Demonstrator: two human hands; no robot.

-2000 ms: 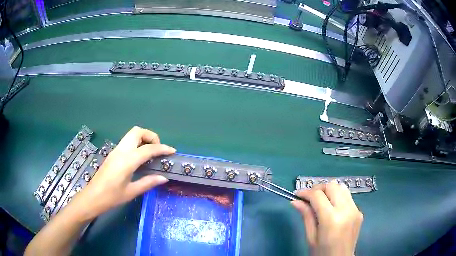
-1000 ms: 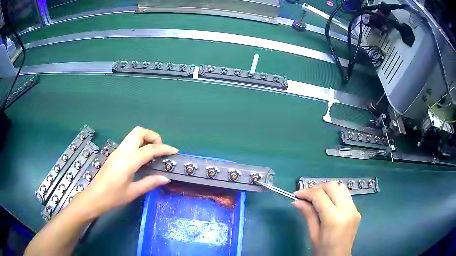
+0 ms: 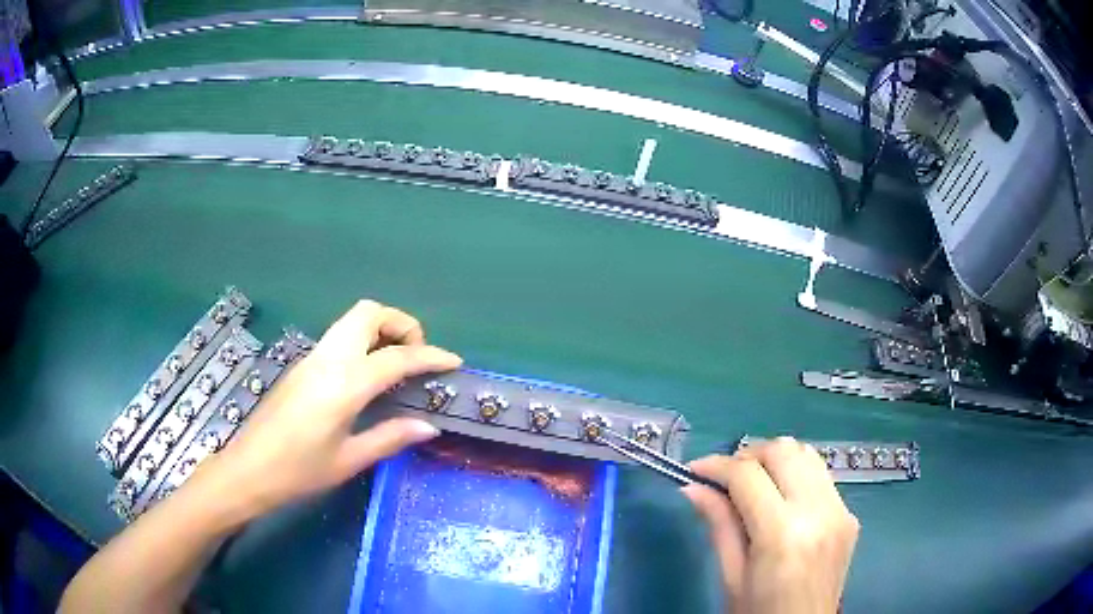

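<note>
My left hand [image 3: 342, 402] grips the left end of a dark grey fixture bar [image 3: 509, 420] between thumb and fingers. The bar lies across the far end of the blue tray [image 3: 479, 528] and carries a row of small round components. My right hand [image 3: 779, 516] holds thin tweezers [image 3: 647, 456]; their tips touch or nearly touch the second component [image 3: 593, 423] from the bar's right end. A reddish-brown heap [image 3: 527, 470] of tiny parts lies in the tray beside the bar. Whether the tips hold a part is too small to tell.
Several filled bars [image 3: 180, 372] lie side by side at left. Another bar [image 3: 881, 459] lies partly behind my right hand. Two bars [image 3: 408, 158] sit on a metal rail [image 3: 767, 230] across the green surface. A grey machine [image 3: 995, 180] with black cables stands at right, a bar beside it.
The tweezer tips have moved left from the bar's rightmost component to the one beside it. The whole view has shifted, and the bar at the machine has moved right, further into it.
</note>
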